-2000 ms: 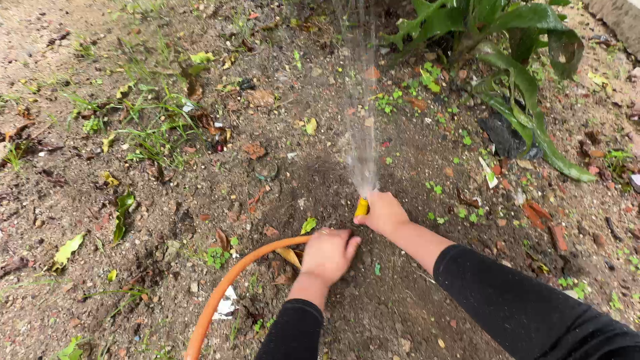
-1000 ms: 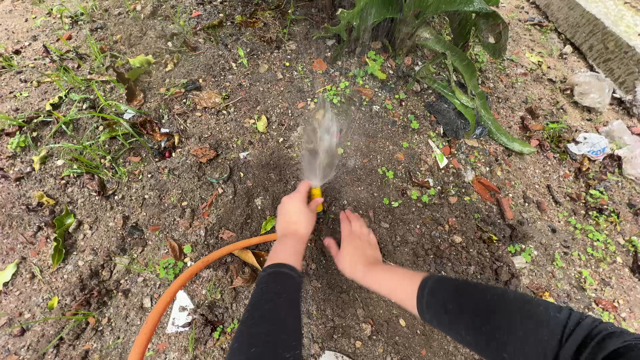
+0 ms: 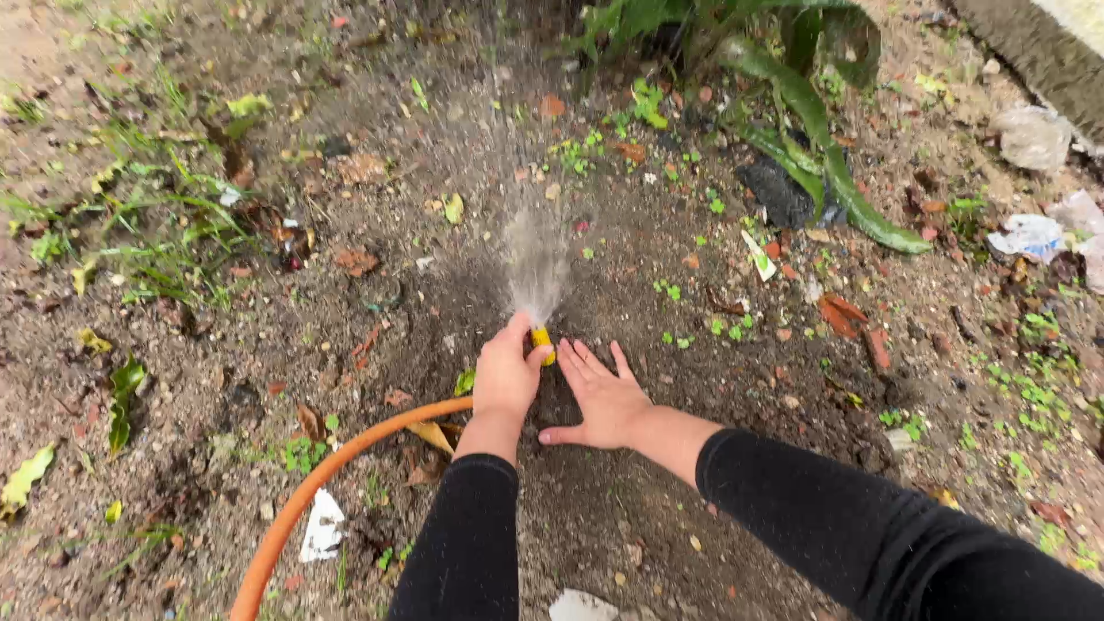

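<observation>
My left hand (image 3: 507, 373) grips the yellow nozzle (image 3: 542, 345) at the end of an orange hose (image 3: 315, 485). The hose curves from the lower left edge and passes behind that hand. Water sprays (image 3: 536, 263) from the nozzle away from me, fanning up the view over brown soil. Just right of the nozzle, my right hand (image 3: 604, 398) lies palm down with its fingers spread on or just above the soil, holding nothing. Black sleeves cover both forearms.
A broad-leaved green plant (image 3: 806, 103) stands at the top right, near a concrete edge (image 3: 1026, 60). Crumpled plastic (image 3: 1031, 138) and other litter lie at the right. Grass tufts (image 3: 185, 216) grow at the left. A white scrap (image 3: 323, 526) lies beside the hose.
Two seconds ago my right hand was at the nozzle and my left hand lay beside it; now my left hand holds the nozzle and my right is off it. The view has shifted to the right.
</observation>
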